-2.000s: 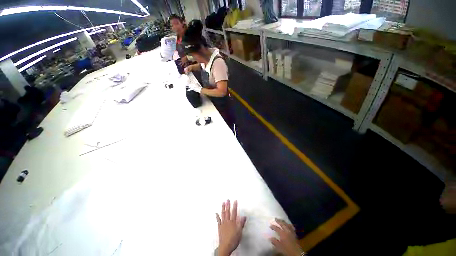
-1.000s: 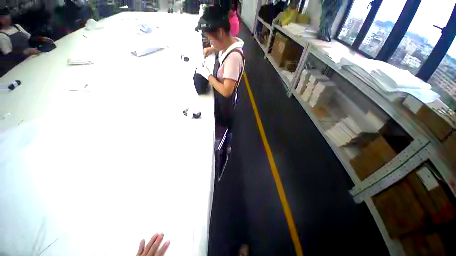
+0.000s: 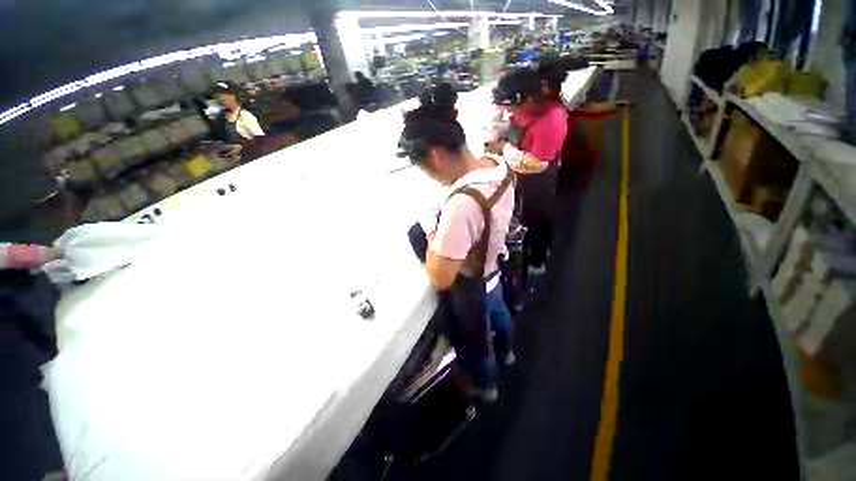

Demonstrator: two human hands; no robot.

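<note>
Neither my left hand nor my right hand is in the picture. White sheet material [image 3: 216, 357] covers the near part of the long table and hangs over its edges. At the far left, a raised, crumpled part of the sheet [image 3: 113, 246] is held by another person's hand, whose pinkish-red sleeve comes in from the left edge. A small black-and-white object [image 3: 362, 303] lies on the white surface towards the right side.
A person in a pink top and dark apron [image 3: 466, 225] stands at the table's right side, with another in bright pink [image 3: 544, 136] beyond. Small dark objects [image 3: 226, 190] lie farther left. A yellow floor line [image 3: 617, 310] runs along the aisle; shelves [image 3: 751, 221] stand at the right.
My hand has left the picture. The view has shifted, and the coworkers on the right now appear nearer mid-picture. At the left, a sleeved hand and a raised part of the sheet have come into view.
</note>
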